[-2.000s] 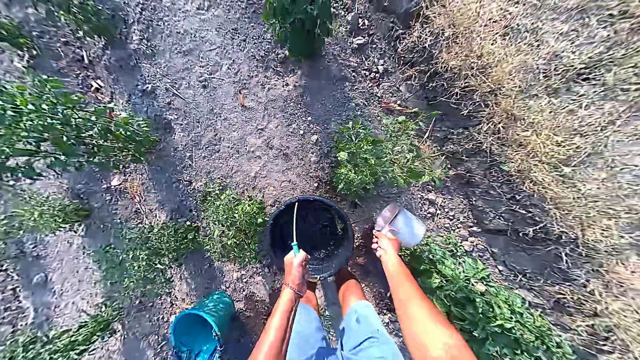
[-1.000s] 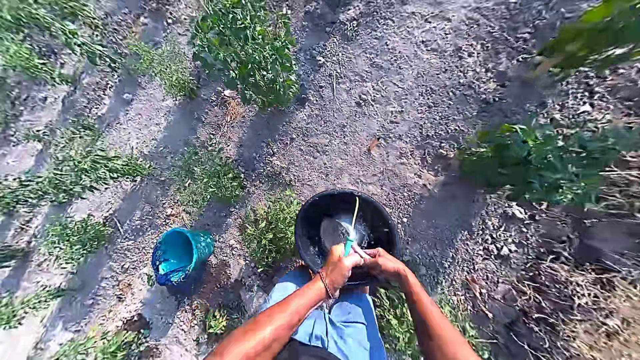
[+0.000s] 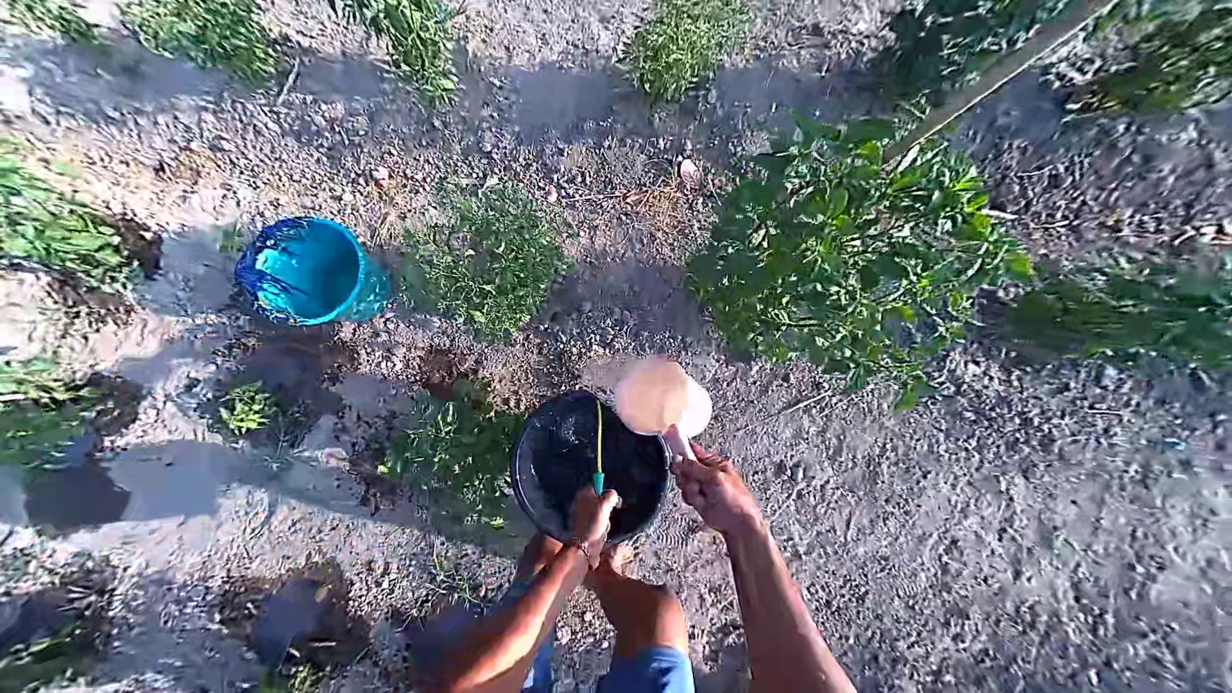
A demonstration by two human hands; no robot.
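Note:
My left hand (image 3: pixel 593 515) grips the green handle of a thin yellow-stemmed tool (image 3: pixel 599 478), whose stem reaches over the dark liquid in a black bucket (image 3: pixel 521 472). Whether that hand also holds the bucket's rim or bail is not plain. In my right hand (image 3: pixel 714 489) is the handle of a pale dipper (image 3: pixel 664 397), held beyond the bucket's upper right rim. The dipper is blurred, and its contents cannot be told for certain. My bare feet are just below the bucket.
A turquoise bucket (image 3: pixel 361 279) with dark blue marks lies or leans at the upper left. A leafy plant (image 3: pixel 847 255) grows to the upper right, near a slanting stick (image 3: pixel 1001 82). Smaller plants (image 3: pixel 486 255) stand in rows on dry, stony soil with wet patches at the left.
One second ago both hands were together over the black bucket with the dipper inside it. Now my right hand has moved out to the right with the dipper. The view has turned a lot.

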